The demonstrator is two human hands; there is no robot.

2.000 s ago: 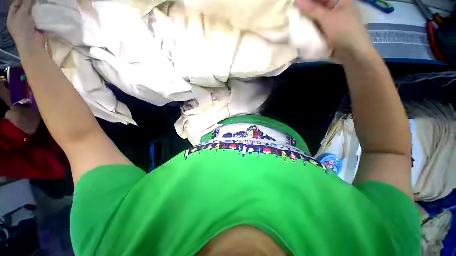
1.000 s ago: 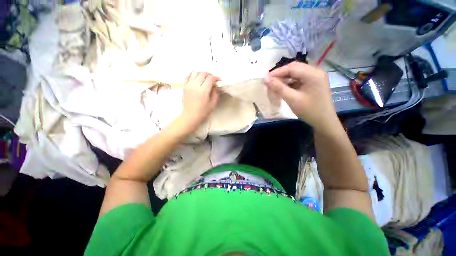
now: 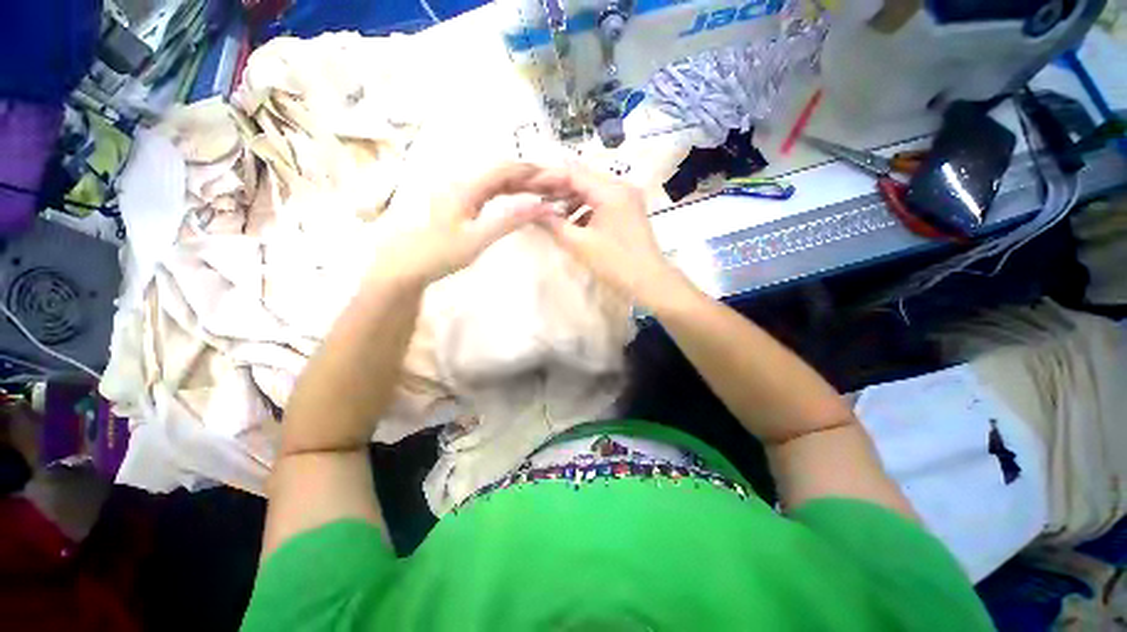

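Observation:
Cream fabric (image 3: 531, 309) hangs from my hands in front of the machine and runs into a large heap (image 3: 235, 284) on the left of the table. My left hand (image 3: 494, 216) and my right hand (image 3: 599, 228) meet at the fabric's upper edge and pinch it, fingertips close together. The exact fold between the fingers is blurred. The sewing machine (image 3: 680, 37), white with blue lettering, stands just beyond my hands, its needle area (image 3: 575, 111) at the top.
Black pieces (image 3: 717, 163), small snips (image 3: 758, 188), a red stick (image 3: 803, 121), scissors (image 3: 896, 191) and a dark shiny object (image 3: 964, 167) lie right. A ruler strip (image 3: 803, 241) lines the table front. Stacked cream pieces (image 3: 1075, 407) are lower right; a person's red clothing (image 3: 50, 556) shows lower left.
My hands have come together at the fabric edge; a second ago they were apart, the right one near the black pieces. The snips now show beside those pieces.

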